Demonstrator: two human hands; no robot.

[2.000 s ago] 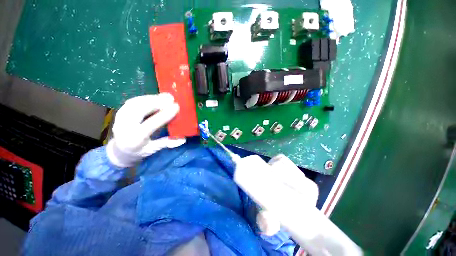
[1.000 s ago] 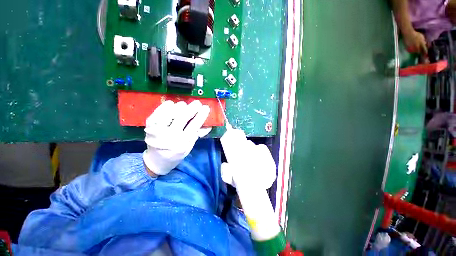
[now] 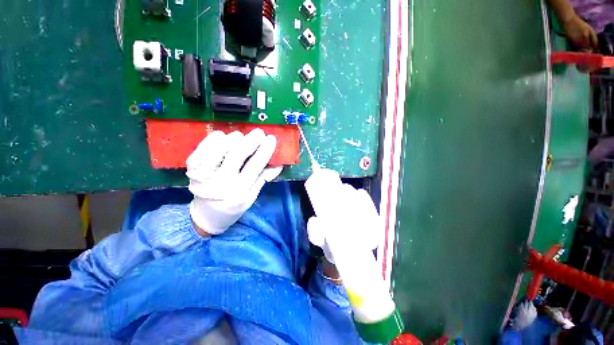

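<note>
The green circuit board (image 3: 161, 87) lies on the green bench mat, its upper end cut off by the frame. A plain red block (image 3: 172, 143) runs along its near side. My left hand (image 3: 230, 176), in a white glove, rests on the red block with its fingers over it and holds it. My right hand (image 3: 350, 219), also gloved, grips the white glue syringe (image 3: 360, 279) with its yellow label and green end cap. The needle tip is at the blue components (image 3: 295, 118) at the board's near right corner, where some white glue shows. A black part with red windings (image 3: 249, 21) stands on the board.
The bench mat (image 3: 60, 101) ends at a white-and-red edging (image 3: 392, 135) on the right. Beyond it runs the green conveyor belt (image 3: 471, 155). Another person's hand (image 3: 580, 32) is near a red bar at the upper right. More red bars (image 3: 572, 275) are at the lower right.
Against one second ago, the board and red block appear slightly higher and further left in view. The needle tip has shifted slightly along the blue components. Both hands keep their holds.
</note>
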